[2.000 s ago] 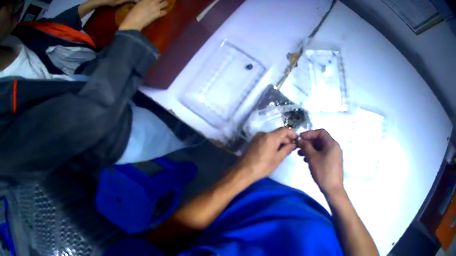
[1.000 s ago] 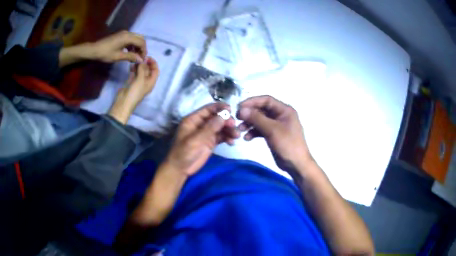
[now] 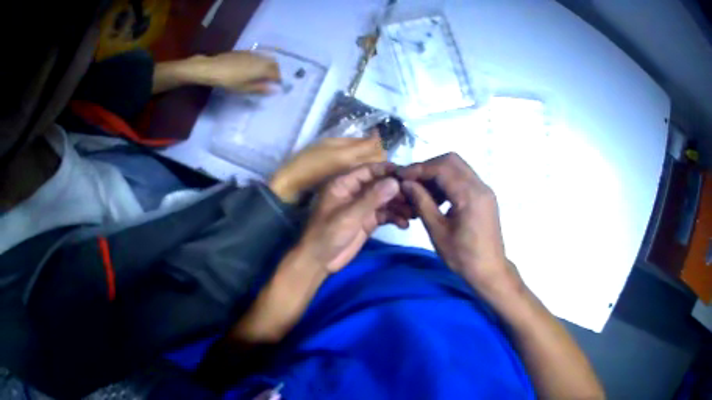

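Observation:
My left hand (image 3: 351, 215) and my right hand (image 3: 461, 215) meet at the fingertips in front of my body. A small dark metal part (image 3: 399, 175) is pinched between them, mostly hidden by the fingers. The clear plastic parts bag (image 3: 343, 116) lies just beyond my hands, holding a pile of dark and silvery pieces. A coworker's hand (image 3: 332, 160) reaches in at the bag's near side, partly behind my left hand.
A clear plastic tray (image 3: 261, 117) with a dark piece lies left, under the coworker's other hand (image 3: 238, 72). A second clear tray (image 3: 429, 66) lies beyond the bag. A pale, glare-washed tray or sheet (image 3: 519, 125) lies right. The coworker's sleeve (image 3: 211, 258) is close on my left.
The coworker's one hand has moved right to the bag; the other is over the left tray. My fingertips have come together, and the pale round face seen between them is now hidden.

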